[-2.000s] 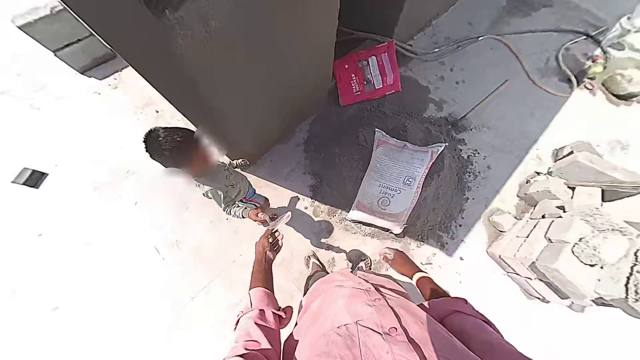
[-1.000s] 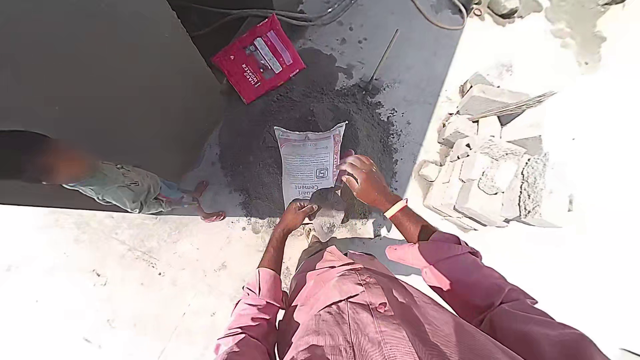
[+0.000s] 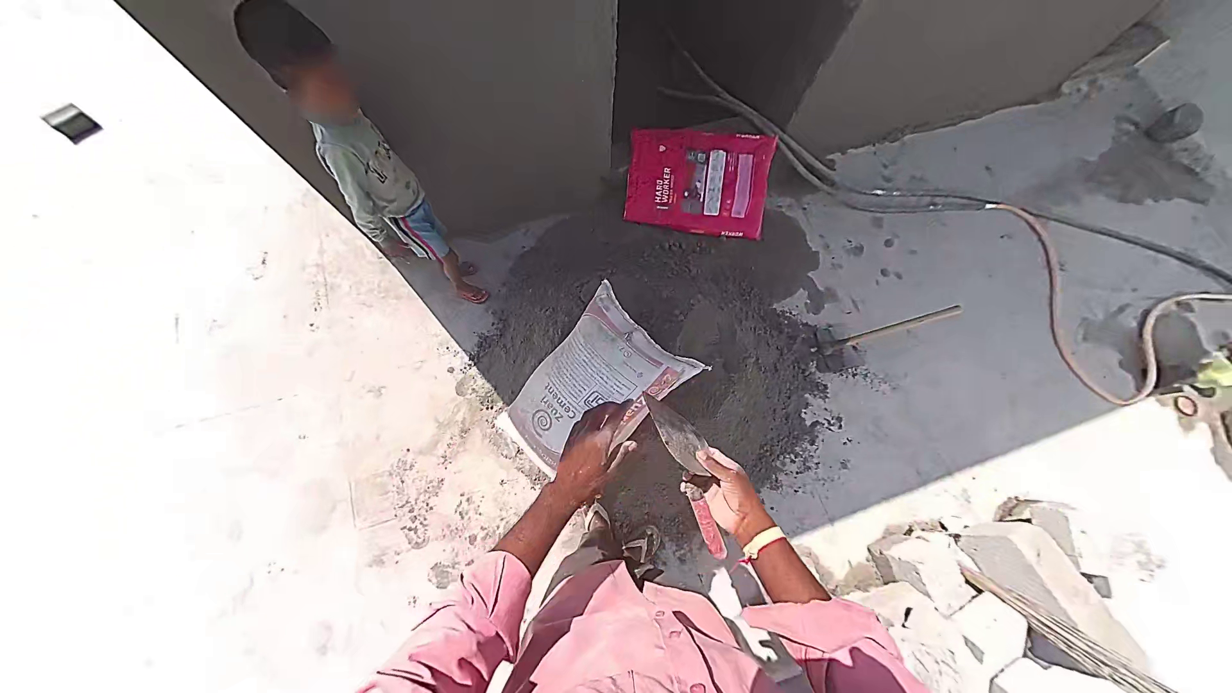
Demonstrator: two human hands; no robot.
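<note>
My right hand (image 3: 727, 489) is closed on a pointed trowel (image 3: 680, 438), near where its blade meets the red handle, and the blade tip points up toward the cement bag. The white cement bag (image 3: 589, 371) lies on a heap of dark mortar mix (image 3: 760, 404). My left hand (image 3: 592, 452) is at the bag's lower right edge, with the fingers over its printed side; whether it grips the bag cannot be told. Part of the heap is hidden under the bag.
A person (image 3: 380, 183) stands at the left by a grey wall (image 3: 500, 106). Beyond the heap lies a red bag (image 3: 701, 183). A wooden handle (image 3: 900, 325) sticks out to the right, near hoses (image 3: 1044, 241). Broken blocks (image 3: 1025, 568) are piled at lower right.
The trowel now shows in my right hand, which was low at my side two seconds ago. The other person has moved from near my left hand to the wall. The view has swung.
</note>
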